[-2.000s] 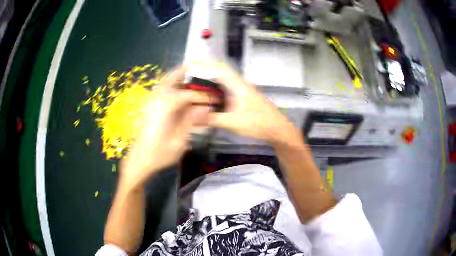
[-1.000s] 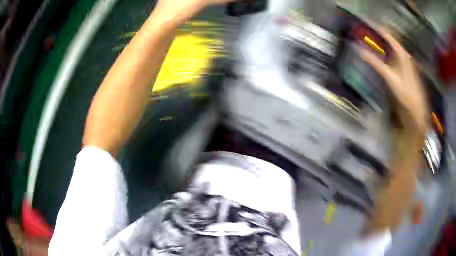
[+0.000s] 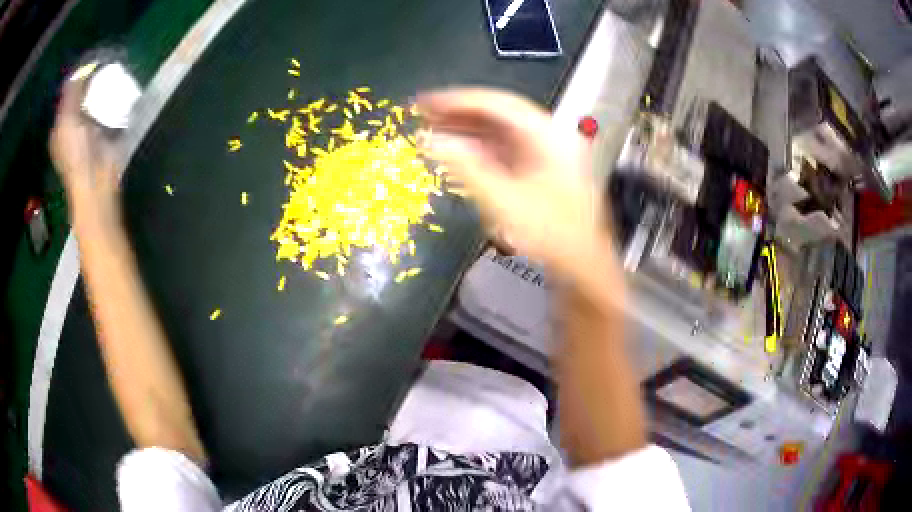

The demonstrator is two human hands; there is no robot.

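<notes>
My left hand, blurred at the far left, is shut on a pale unit over the conveyor's white edge line. A small yellow spot shows at its top. My right hand is blurred over the right side of the yellow pieces, fingers apart, with nothing visible in it. The loose pile of small yellow pieces lies on the dark green bench, with strays around it. A black-and-red unit sits in the left fixture, and another unit is in the right fixture.
The press machine stands at the right, with a touch screen and an emergency stop. A yellow-and-black cutter lies between the fixtures. A smartphone lies at the top. The green conveyor runs along the left.
The view has swung left. My left hand has moved out to the conveyor edge with a unit in it. My right hand has left the unit at the machine and moved over the yellow pieces.
</notes>
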